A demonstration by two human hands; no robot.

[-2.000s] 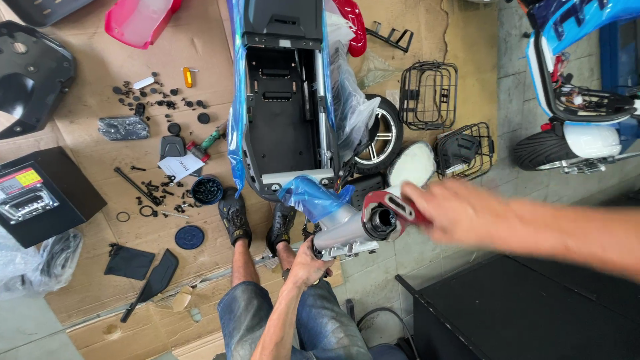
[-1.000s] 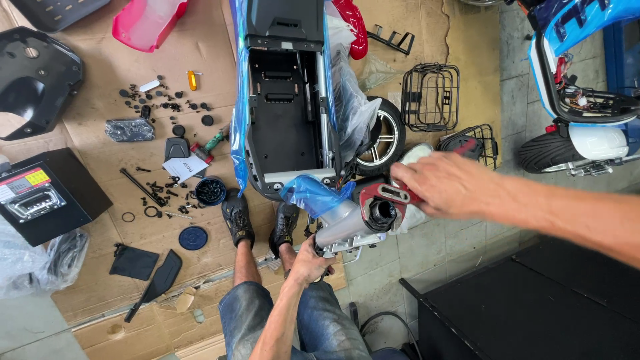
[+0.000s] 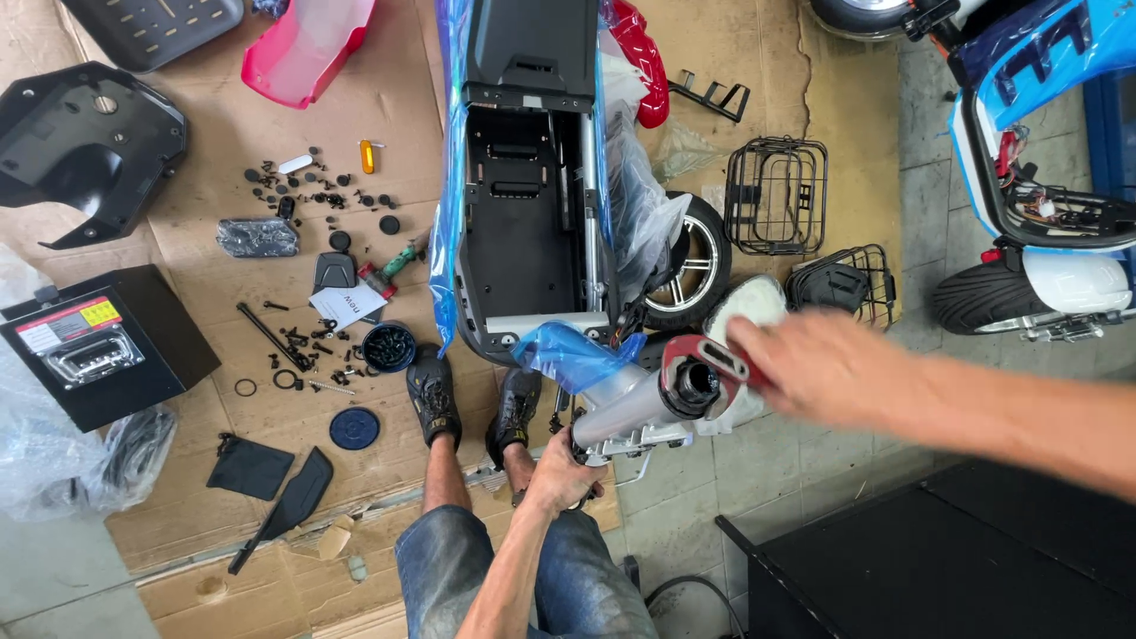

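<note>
My right hand (image 3: 785, 359), blurred, is closed on the handle of a red wrench (image 3: 732, 368). The wrench's head sits around the dark threaded collar (image 3: 692, 389) at the end of a silver metal tube (image 3: 621, 417). My left hand (image 3: 559, 475) grips the tube's other end. Blue plastic film (image 3: 572, 355) covers part of the metal piece beside the tube. Just beyond stands a scooter body with a dark storage well (image 3: 519, 231), wrapped along its side in blue film. A wheel (image 3: 692, 266) lies to its right.
Loose screws and caps (image 3: 324, 342), a bowl of screws (image 3: 389, 348) and a black battery box (image 3: 106, 342) are on cardboard at left. Wire baskets (image 3: 777, 195) lie at right. A black bench (image 3: 941, 550) stands lower right, and another scooter (image 3: 1047, 222) upper right.
My right hand and the red wrench have shifted around the tube's end and now sit slightly lower. My left hand keeps its hold on the tube.
</note>
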